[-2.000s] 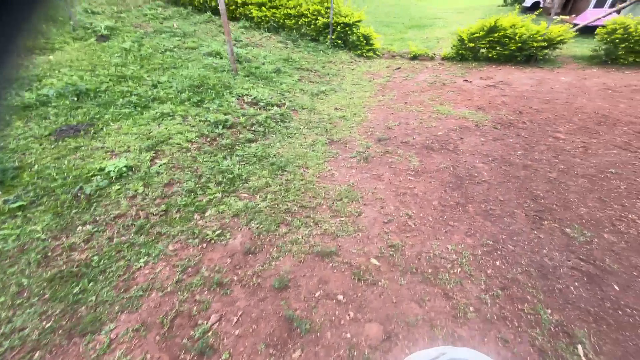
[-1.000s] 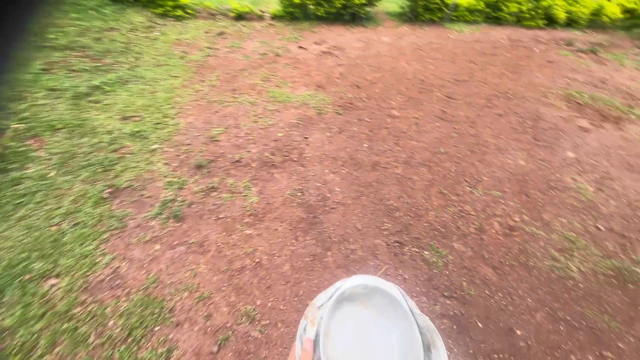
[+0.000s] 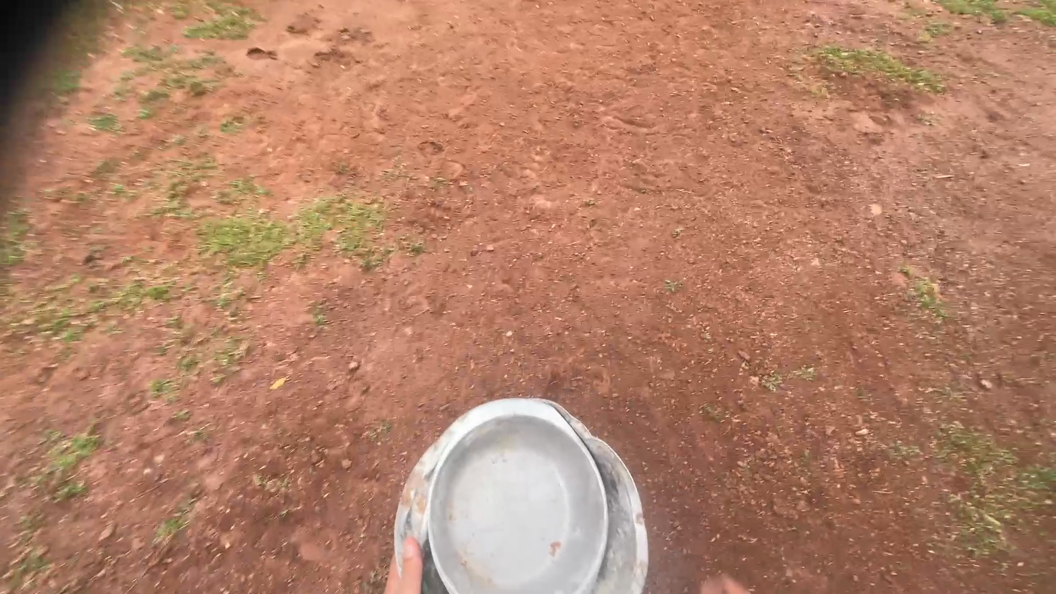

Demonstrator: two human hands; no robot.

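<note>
A round, shallow metal dish (image 3: 518, 503) with brownish specks lies on top of wider, stained metal dishes (image 3: 631, 528) at the bottom centre. My left hand (image 3: 404, 571) grips the stack at its left edge, with a finger or thumb showing against the rim. Just the tip of my right hand (image 3: 723, 586) shows at the bottom edge, to the right of the stack and apart from it. The rest of both hands is out of frame.
Reddish bare soil (image 3: 577, 247) with small stones and shallow dents spreads ahead. Low grass patches (image 3: 247, 239) grow at the left, and another tuft (image 3: 879, 68) is at the upper right. A dark blur covers the top left corner.
The stacked dishes and my left hand have come further into view from the bottom edge. My right hand's tip now shows. The view has swung down from the hedge to the soil.
</note>
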